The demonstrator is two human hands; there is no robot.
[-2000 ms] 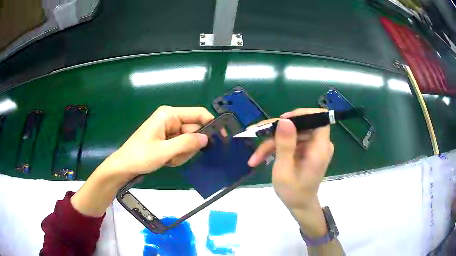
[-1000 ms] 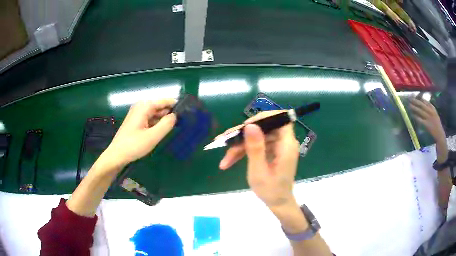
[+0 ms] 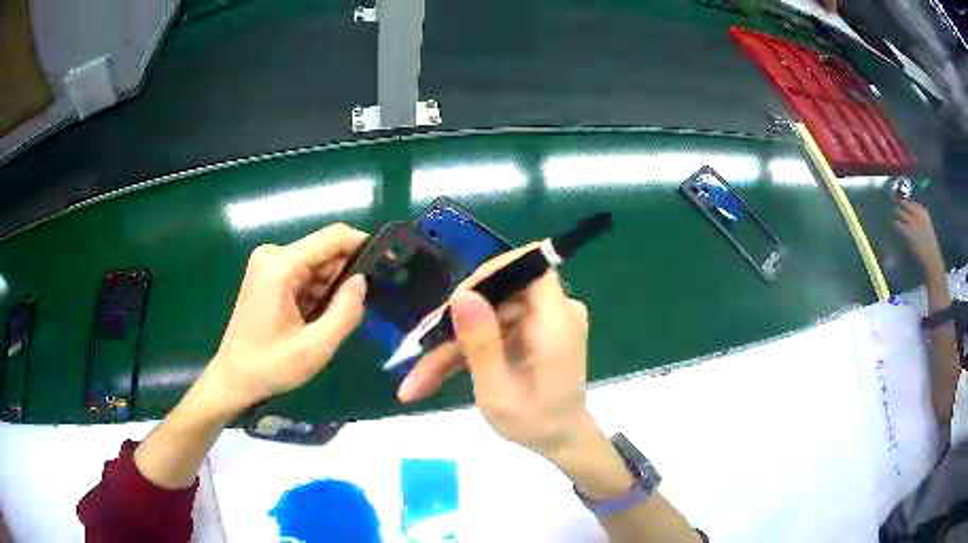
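My left hand [image 3: 292,302] holds a black phone middle frame [image 3: 395,278] by its upper left side, tilted over the belt's near edge. Its lower end shows near the white sheet. Dark blue film [image 3: 384,345] is on or under the frame; which one I cannot tell. My right hand [image 3: 520,355] holds tweezers [image 3: 510,278] like a pen, black grip up to the right. Their pale tip is at the film's lower part; whether it touches is unclear. Another frame with blue film [image 3: 464,233] lies on the belt just behind, partly hidden.
The green belt [image 3: 626,318] carries a frame at right [image 3: 732,221] and two at left [image 3: 117,339]. A blue pile [image 3: 324,514] and a light-blue square [image 3: 429,493] lie on the white sheet [image 3: 743,424]. Red tray [image 3: 828,101], yellow strip [image 3: 844,207] and another person's hand [image 3: 918,233] are right.
The two frames at left have moved left along the belt. The tweezers' tip has come left and down to the film. Another frame with film now shows behind the held one.
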